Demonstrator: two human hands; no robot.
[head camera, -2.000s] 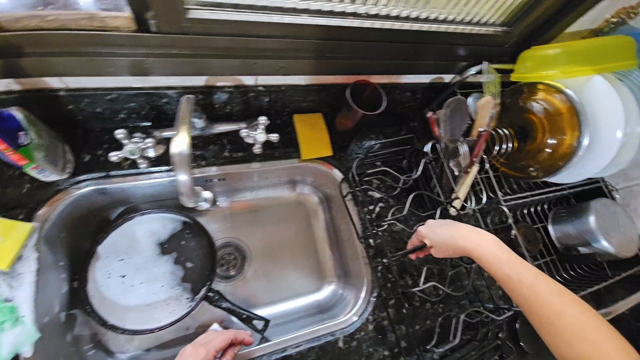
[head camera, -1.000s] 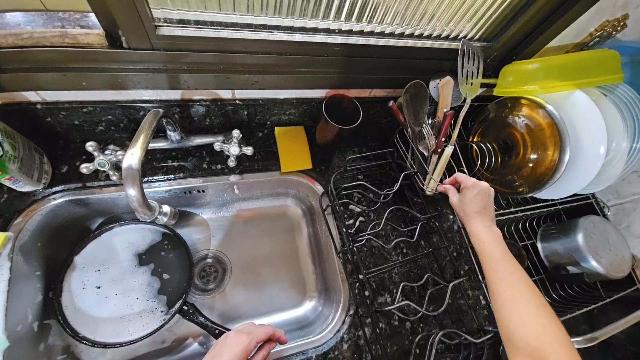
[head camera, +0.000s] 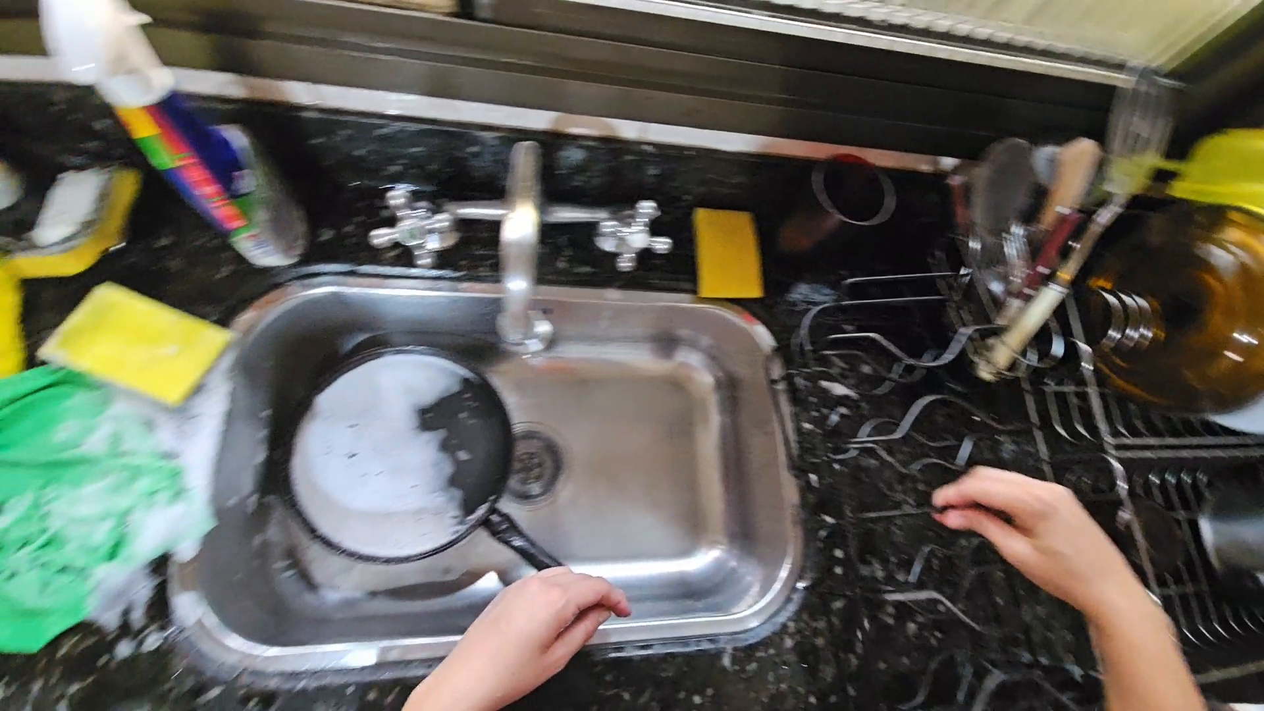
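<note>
A black frying pan (head camera: 395, 454) with soapy water in it sits in the left part of the steel sink (head camera: 652, 444), its handle pointing toward the near edge. My left hand (head camera: 543, 627) is over the sink's front rim by the handle's end; its fingers are curled, and whether they touch the handle is unclear. Above the wire dish rack (head camera: 918, 415) is my right hand (head camera: 1027, 533), thumb and fingers close together, with nothing visible in them. Beyond it, several utensils, one a slotted spatula (head camera: 1136, 128), stand in the rack's holder.
The faucet (head camera: 521, 237) arches over the sink. A yellow sponge (head camera: 729, 253) and a dark cup (head camera: 851, 193) stand behind. At left are another sponge (head camera: 138, 341), a soapy green cloth (head camera: 79, 504) and a bottle (head camera: 188, 158). An amber glass dish (head camera: 1185, 306) leans in the rack.
My right hand has moved from the utensil holder back toward the near part of the rack. A second ago it was touching a utensil handle there. The view has swung left.
</note>
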